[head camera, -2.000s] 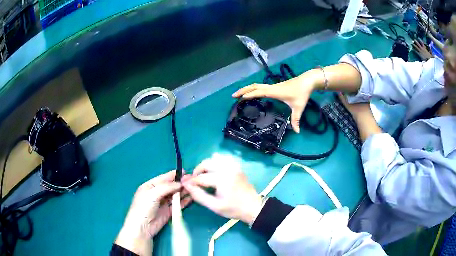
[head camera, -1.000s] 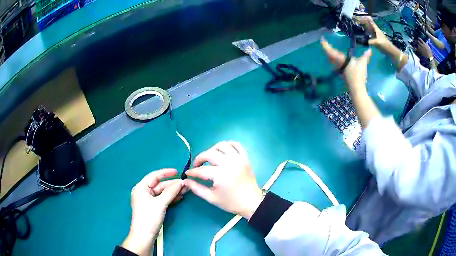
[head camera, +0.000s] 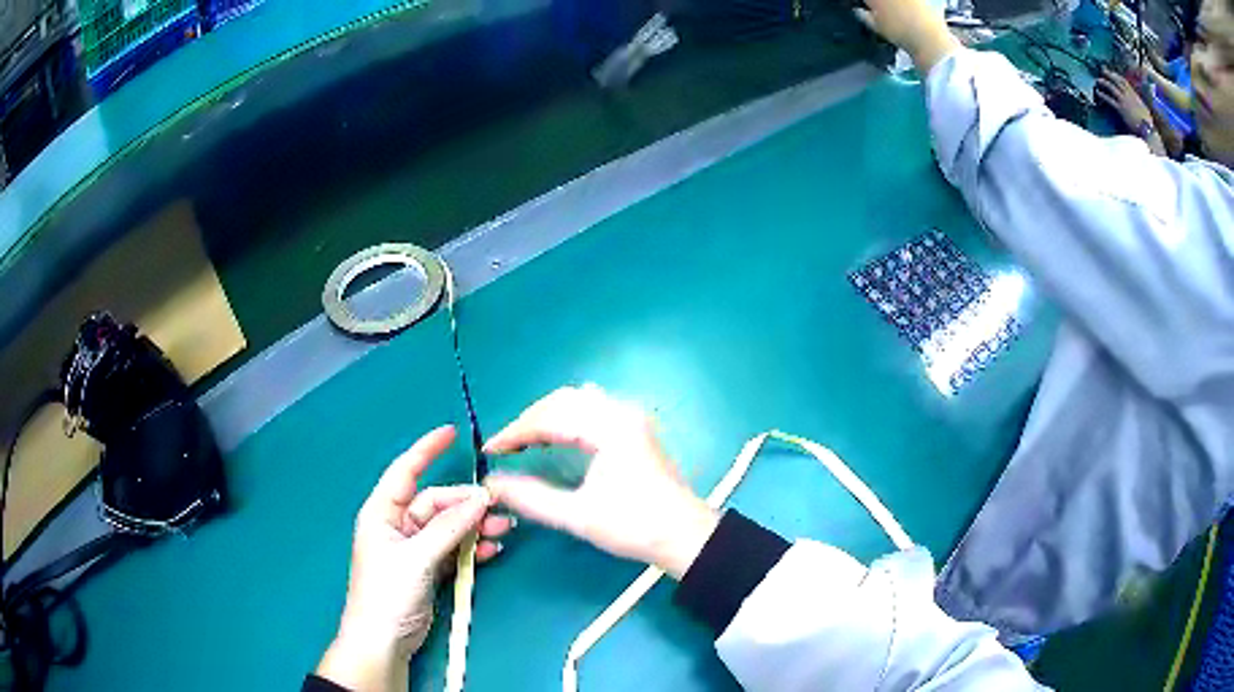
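Observation:
The tape roll (head camera: 384, 329), a flat cream-grey ring, lies at the bench's grey edge. A narrow black strip (head camera: 466, 385) runs from it down to my hands. My left hand (head camera: 422, 541) pinches the strip where the cream backing strip (head camera: 463, 608) hangs down toward the bottom edge. My right hand (head camera: 596, 480) is beside it, thumb and index finger around the black strip near my left fingertips; whether they touch it is unclear. More cream ribbon (head camera: 738, 473) lies bent on the green bench.
Black corded units (head camera: 160, 453) sit at the left, partly on a cardboard sheet (head camera: 203, 291). A sheet of small dark pieces (head camera: 927, 284) lies at the right. A neighbour's sleeve (head camera: 1069, 203) reaches over the bench. A clear plastic bag (head camera: 636, 52) is over the dark conveyor.
The neighbour's corded unit has left the bench, and its plastic-covered end is now over the conveyor. My right fingers have opened a little. The strip between roll and hands is straighter than a second ago.

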